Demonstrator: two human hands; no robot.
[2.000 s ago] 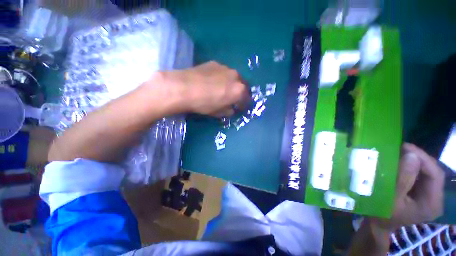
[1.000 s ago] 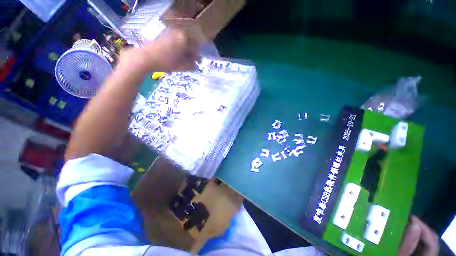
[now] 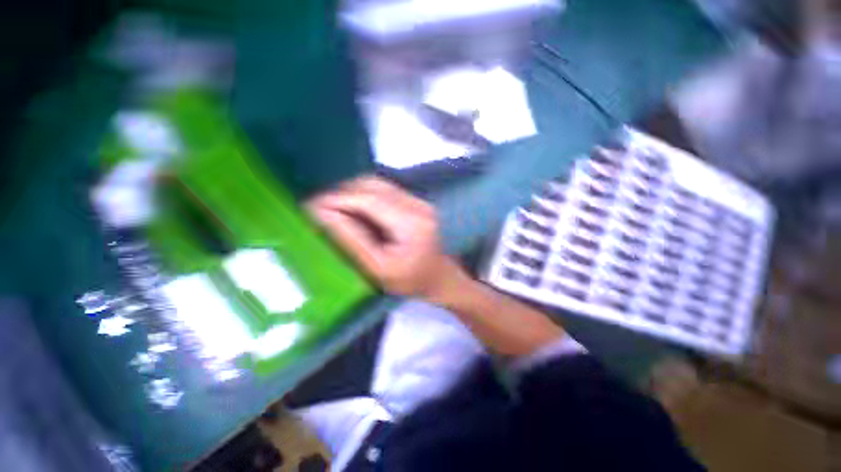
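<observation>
The green fixture (image 3: 277,221) lies tilted on the dark green mat at the left, blurred by motion. A dark housing (image 3: 191,214) sits in it between the white locating blocks (image 3: 265,279). Small silver brackets (image 3: 115,324) lie loose to the left of the fixture. My right hand (image 3: 383,235) rests at the fixture's right edge with fingers curled; whether it grips the edge cannot be told. My left hand is not in view.
A white screw feeder (image 3: 452,115) stands beyond my right hand. A white compartment tray (image 3: 636,244) with rows of small dark parts is at the right. A thin dark cable (image 3: 581,89) runs behind it. A cardboard box (image 3: 295,441) shows below the bench edge.
The view has swung right, bringing in the feeder and white tray. My left hand and the fan have left the picture. My right hand remains beside the fixture.
</observation>
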